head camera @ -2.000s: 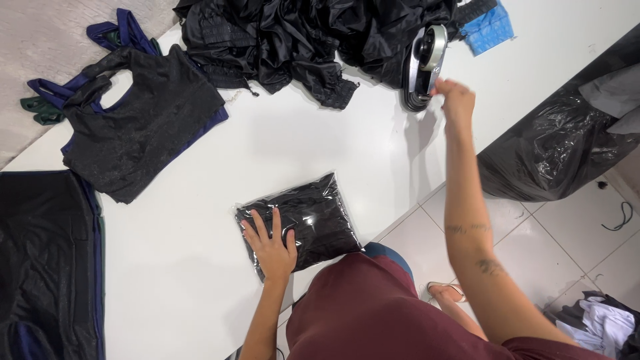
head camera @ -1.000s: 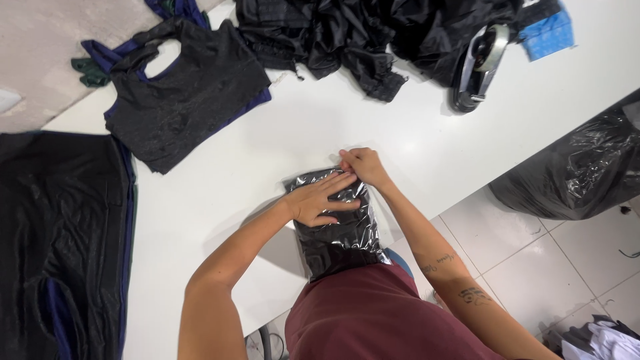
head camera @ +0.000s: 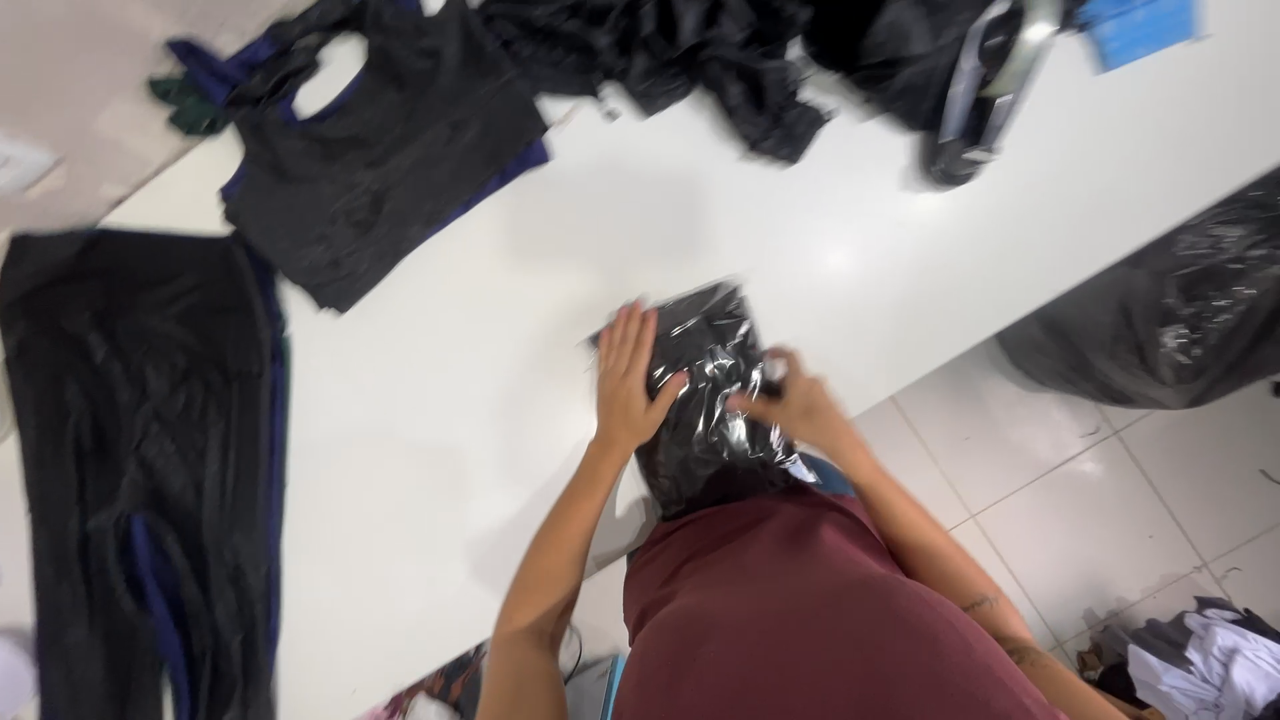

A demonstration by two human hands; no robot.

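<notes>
A clear plastic package with black fabric inside (head camera: 705, 365) lies on the white table at its near edge, against my body. My left hand (head camera: 630, 385) rests flat on the package's left side, fingers pointing away from me and thumb spread over the plastic. On the right side, my right hand (head camera: 795, 400) is at the package's edge with its fingers bent; it is blurred, and whether it pinches the plastic cannot be told. A tape dispenser (head camera: 990, 95) stands at the top right, away from both hands.
Black sleeveless tops (head camera: 385, 150) and black leggings (head camera: 130, 400) lie on the left of the white table (head camera: 420, 450). Crumpled black garments (head camera: 680, 50) and a blue piece (head camera: 1140, 30) are along the far side. Right of the table are a black plastic bag (head camera: 1180, 290) and a cloth pile (head camera: 1190, 660) on the floor.
My right hand was at the tape dispenser, then at the package's far edge, and is now at its right side. My left hand has moved from across the package to its left side.
</notes>
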